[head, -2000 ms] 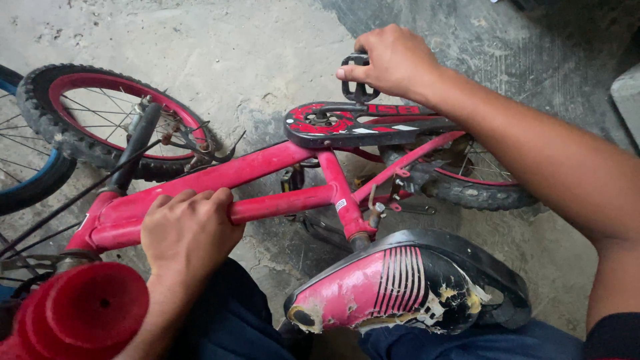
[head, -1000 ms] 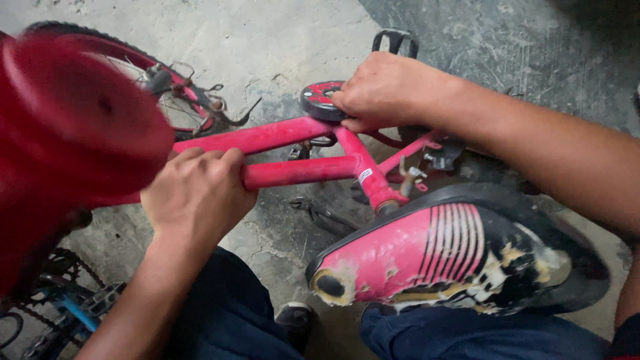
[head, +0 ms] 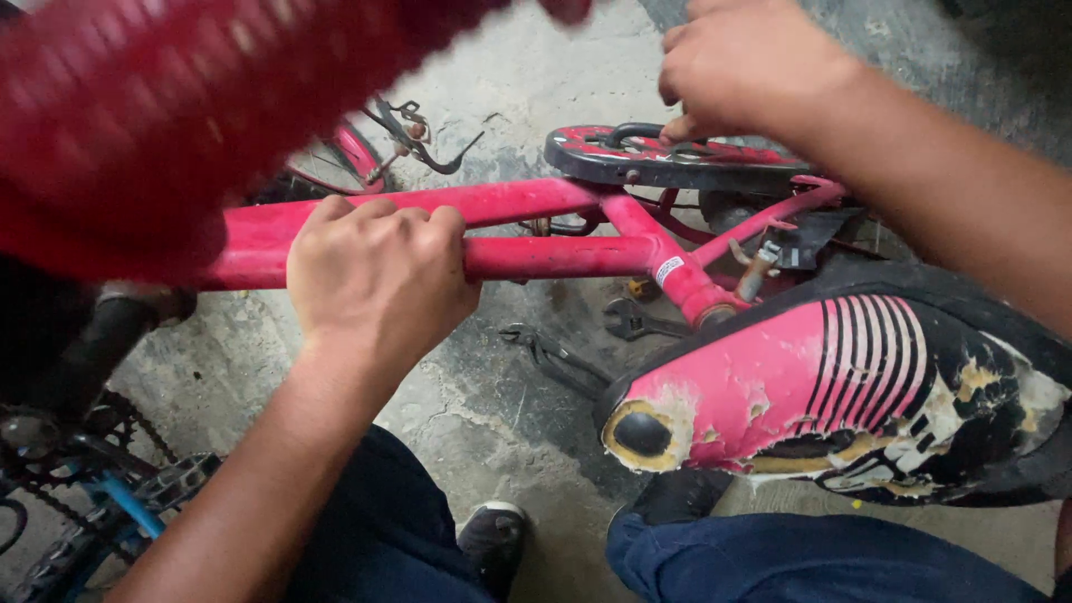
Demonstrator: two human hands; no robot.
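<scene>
My left hand (head: 381, 272) is wrapped around the lower tube of a pink bicycle frame (head: 553, 255). Above the black and red chain guard (head: 670, 159), my right hand (head: 745, 71) is at the crank arm (head: 628, 132); its fingers are partly cut off by the top edge, so its hold on the crank or pedal cannot be made out. The torn pink and black saddle (head: 754, 377) lies toward me at the lower right, beside the seat clamp bolt (head: 758, 268). A blurred red handlebar pad or grip (head: 167, 126) covers the upper left.
On the concrete floor under the frame lie pliers (head: 548, 356) and an adjustable wrench (head: 641, 320). Part of a blue bicycle (head: 126, 502) with its chain and pedal stands at the lower left. My shoe (head: 492, 544) is below the frame.
The bicycle has tilted, and its red handlebar part has swung up across the upper left. My right hand has moved from the pedal, past the chain guard, to the crank's upper side. My left hand keeps its hold.
</scene>
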